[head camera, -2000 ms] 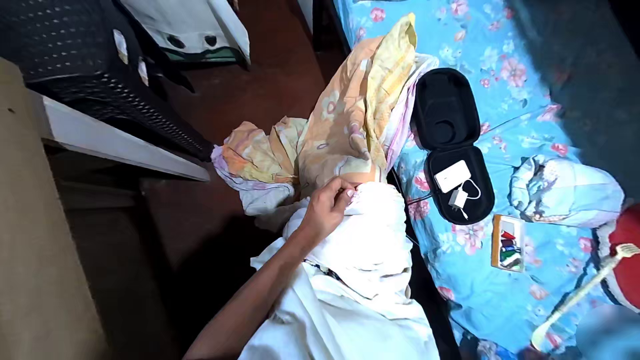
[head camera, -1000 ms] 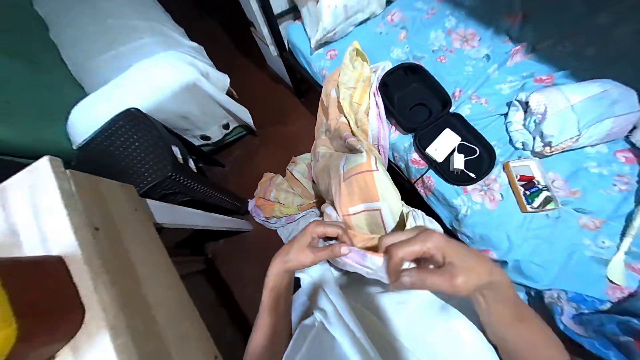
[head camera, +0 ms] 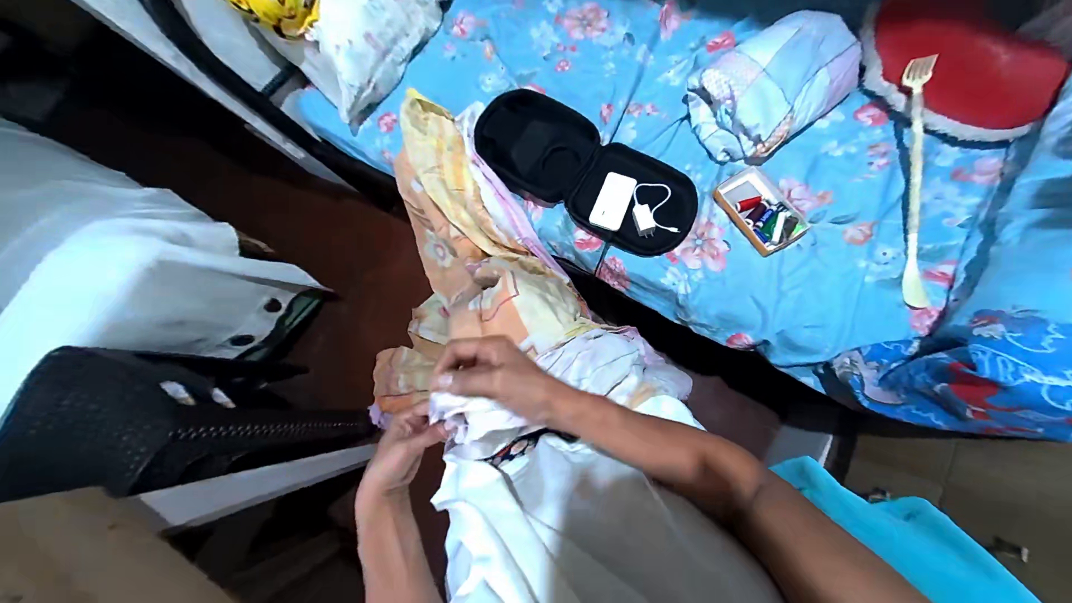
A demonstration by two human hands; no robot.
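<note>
A patterned orange and yellow cloth (head camera: pixel 536 310) with a white and lilac part lies bunched across the lap, its far end reaching the bed edge. My left hand (head camera: pixel 406 448) pinches the white edge of this cloth at its near left side. Just above and to the right, my right hand (head camera: pixel 494 381) has its fingers closed on the same edge, thumb against fingertips. Whether a needle or thread is between the fingers cannot be seen. White clothing (head camera: pixel 569 519) covers the body below the cloth.
On the floral bed sheet (head camera: pixel 720 289) lie an open black case (head camera: pixel 536 142) with a white charger (head camera: pixel 643 219), a small box (head camera: pixel 741 230) of thread spools, a rolled cloth (head camera: pixel 779 79) and a back scratcher (head camera: pixel 914 184). A black woven basket (head camera: pixel 92 419) stands left.
The view has swung toward the bed. Both hands have moved along the cloth to its left edge, the right hand now above the left. Two seconds ago only one hand showed on the cloth.
</note>
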